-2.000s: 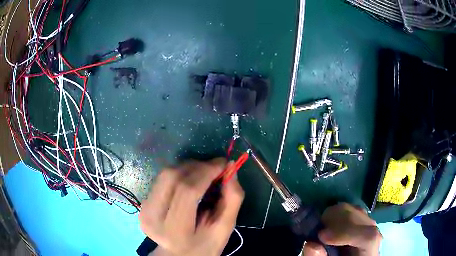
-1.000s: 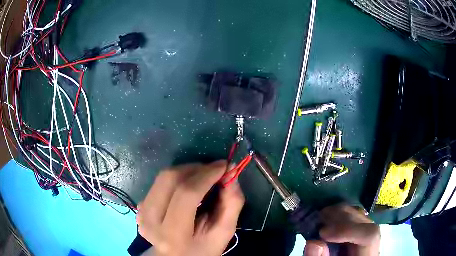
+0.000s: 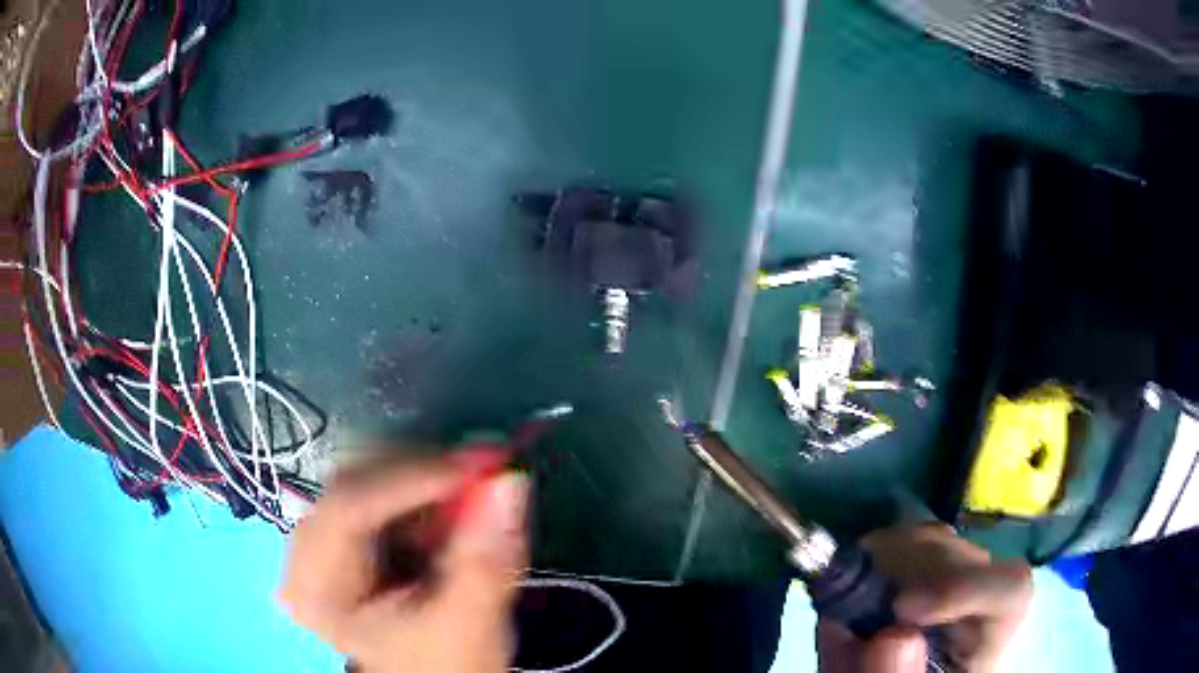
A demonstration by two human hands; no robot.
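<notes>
My left hand [image 3: 408,559], blurred, pinches a red wire lead [image 3: 480,487]; a small silvery piece shows at its far end. My right hand [image 3: 940,598] holds the soldering iron [image 3: 756,493] by its black handle, tip pointing up and left. The iron tip is apart from both the wire and the jig. The black holding jig [image 3: 611,250] lies on the mat, with a silver barrel connector [image 3: 615,322] sticking out toward me. No wire touches that connector.
Loose silver connectors [image 3: 826,362] with yellow ends lie right of the pale strip [image 3: 765,197]. A yellow sponge [image 3: 1023,454] sits in the black stand at right. Tangled harness wires [image 3: 164,302] lie at left, near a black housing connector [image 3: 359,118]. A wire grille [image 3: 1012,33] is at top right.
My left hand has moved left and toward me with the red wire, away from the connector in the jig. The iron tip has drawn back from the wire. The view has shifted slightly.
</notes>
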